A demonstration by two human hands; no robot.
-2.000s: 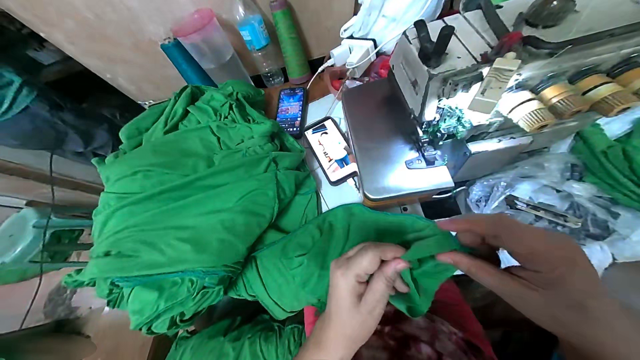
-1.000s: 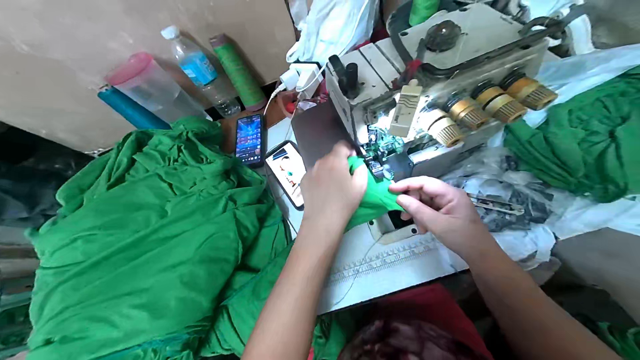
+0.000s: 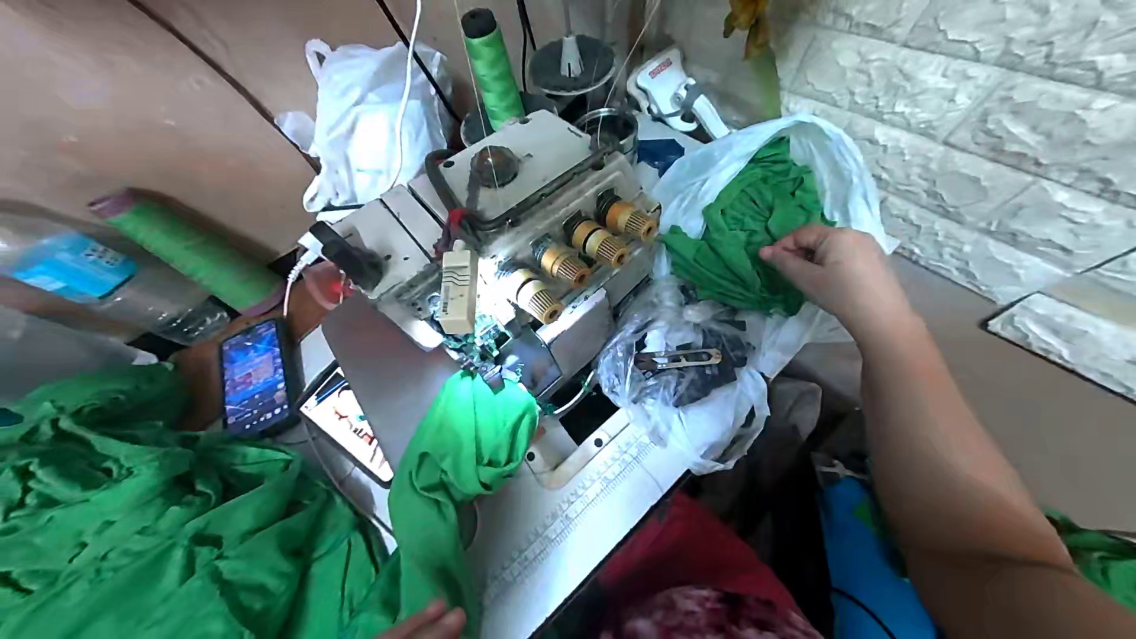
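Note:
My right hand (image 3: 830, 266) is over green fabric pieces (image 3: 754, 222) in a white plastic bag (image 3: 834, 146), its thumb and fingertips close together at the fabric's edge; whether it pinches any cloth I cannot tell. Only the fingertips of my left hand (image 3: 433, 621) show at the bottom edge, by a strip of green fabric (image 3: 435, 497). That strip runs up to the needle area of an overlock sewing machine (image 3: 541, 169), under its small lamp (image 3: 458, 291). Whether my left hand grips the strip is hidden.
A green fabric heap (image 3: 177, 532) fills the left side, beside two phones (image 3: 255, 377), a plastic bottle (image 3: 98, 275) and a green thread cone (image 3: 191, 248). Thread snips (image 3: 679, 358) lie on clear plastic right of the machine. A textured wall (image 3: 1003, 115) stands at the right.
My right hand has gone from the cloth at the needle area to the white bag on the right. My left hand has moved down, away from the machine. The view has swung right.

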